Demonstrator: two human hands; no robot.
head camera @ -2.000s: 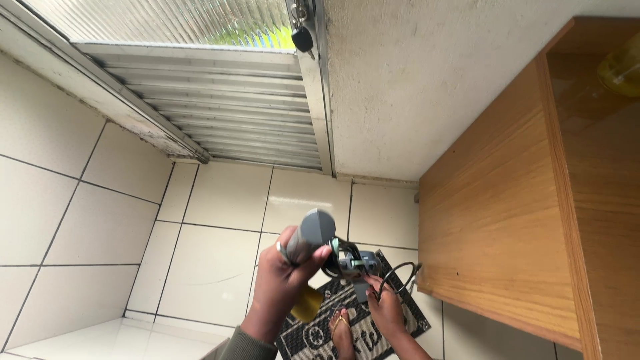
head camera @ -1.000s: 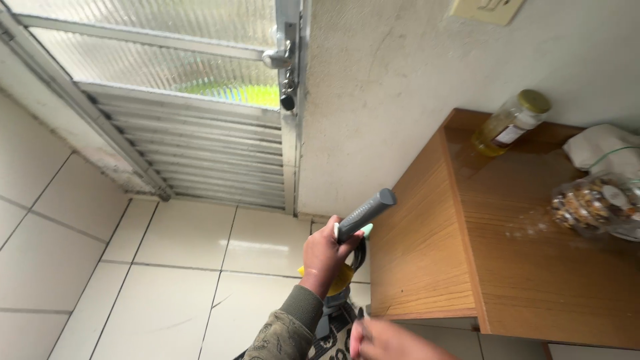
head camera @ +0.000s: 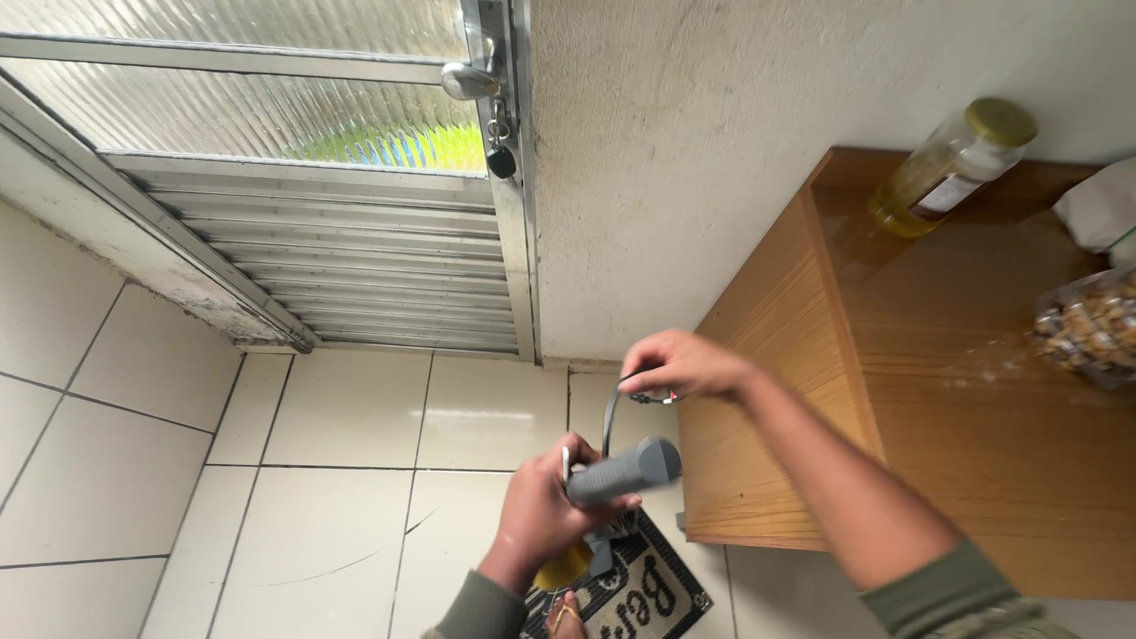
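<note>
My left hand (head camera: 541, 506) is closed around a device with a grey ribbed handle (head camera: 626, 472), whose rounded end points up and right. Below that hand, a yellow part (head camera: 564, 566) and a grey part of it show; the rest is hidden. Above and to the right, my right hand (head camera: 679, 364) pinches a dark cable (head camera: 610, 417) between thumb and fingers. The cable runs down toward the left hand, and a short stretch with a small red and white spot hangs under the right fingers.
A wooden cabinet (head camera: 852, 355) stands at right, bearing a glass jar (head camera: 950, 169) with yellow liquid and a transparent bag of food (head camera: 1096, 328). A metal door (head camera: 355, 240) with keys (head camera: 500, 160) is at upper left. A doormat (head camera: 657, 590) and a foot (head camera: 565, 617) are below.
My right hand has risen from low beside the device to above it, with the cable now lifted. The left hand keeps hold of the grey handle. The view has swung toward the cabinet top.
</note>
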